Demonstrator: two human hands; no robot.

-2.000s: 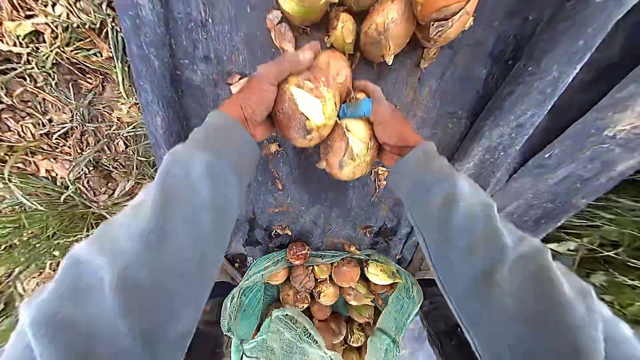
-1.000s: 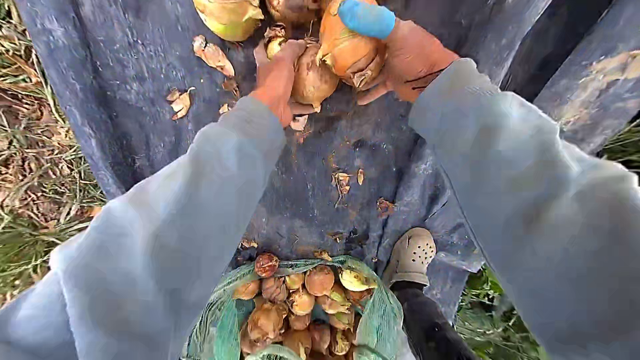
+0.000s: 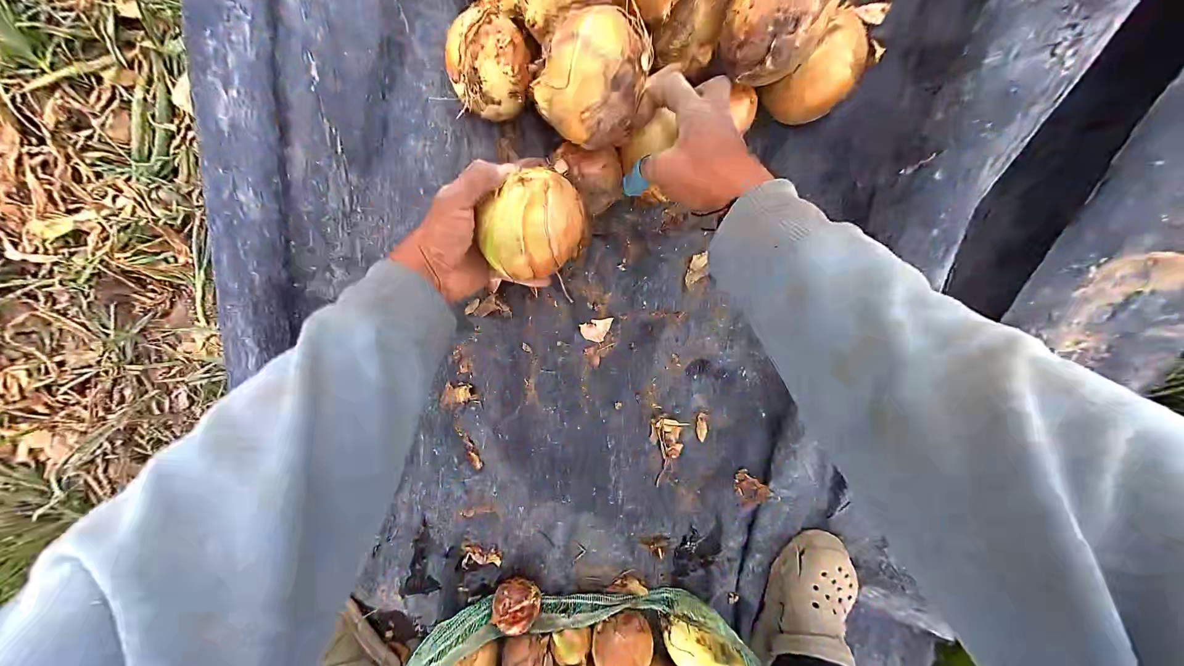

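Observation:
My left hand (image 3: pixel 458 231) is closed around a large yellow-green onion (image 3: pixel 532 225), held over the dark sheet. Up and to the right, my right hand (image 3: pixel 698 143), with blue tape or a band on one digit, reaches into the onion pile (image 3: pixel 592 74). Its fingers are on a pale onion (image 3: pixel 652 139), partly covered by the hand; whether it is gripped I cannot tell. A small reddish-brown onion (image 3: pixel 594 174) lies between the hands. At the bottom edge a green mesh bag (image 3: pixel 592 606) holds several smaller onions, with one small reddish onion (image 3: pixel 516 606) at its rim.
Under everything lies a dark plastic sheet (image 3: pixel 324 139), with folds at the right (image 3: pixel 1017 185) and scraps of onion skin (image 3: pixel 668 435). Dry stalks and grass (image 3: pixel 102 277) border it at the left. A beige clog (image 3: pixel 809 592) stands right of the bag.
Two seconds ago both hands held onions close together. A second ago they were at the pile; now my left hand holds a large onion nearer me, while my right is still at the pile.

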